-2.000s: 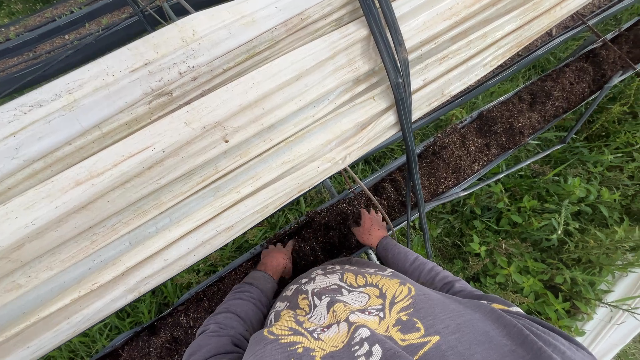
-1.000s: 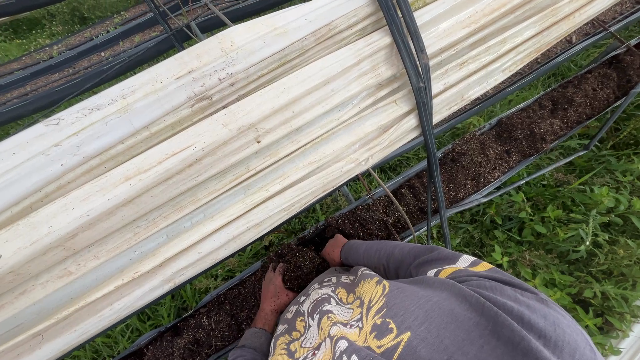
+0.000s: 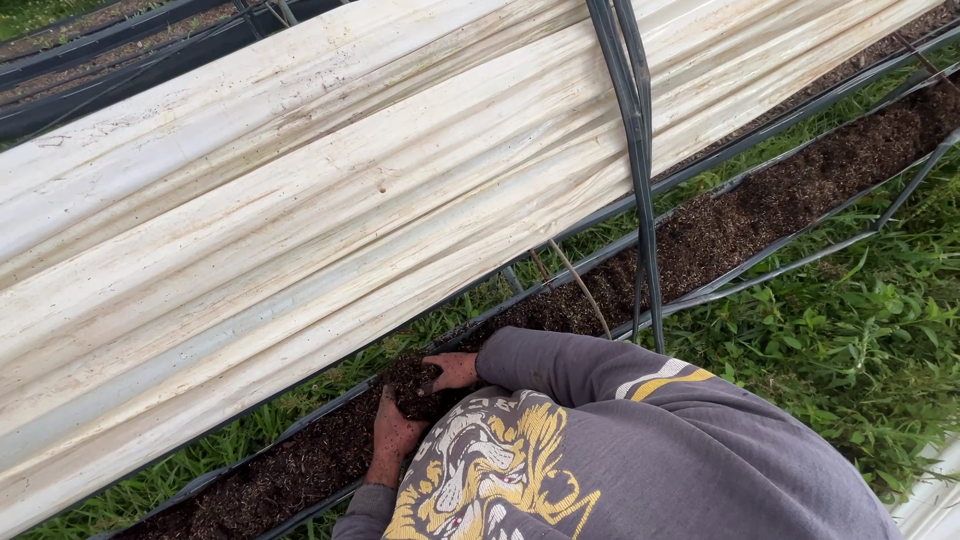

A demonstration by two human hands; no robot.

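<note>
A long narrow trough lined with dark plastic holds brown, fibrous growing substrate (image 3: 720,232) and runs diagonally from lower left to upper right. My left hand (image 3: 394,433) is at the near left side of a heap of this substrate, fingers pointing up along it. Facing it from the right, my right hand (image 3: 452,371) is sunk partly in the same heap, its fingertips hidden. Between both palms a clump of dark substrate (image 3: 411,382) is gathered. Both hands are soiled, with grey sweatshirt sleeves at the wrists.
White plastic sheeting (image 3: 315,202) stretches in folds beyond the trough. Black straps (image 3: 637,142) cross the sheeting and trough. A thin bent stick (image 3: 581,289) leans at the trough. Grass and weeds (image 3: 840,352) grow on the near side, beside a pipe rail (image 3: 780,274). Other troughs lie at upper left.
Both hands have moved left along the trough since two seconds ago. They have come closer together around a clump of substrate.
</note>
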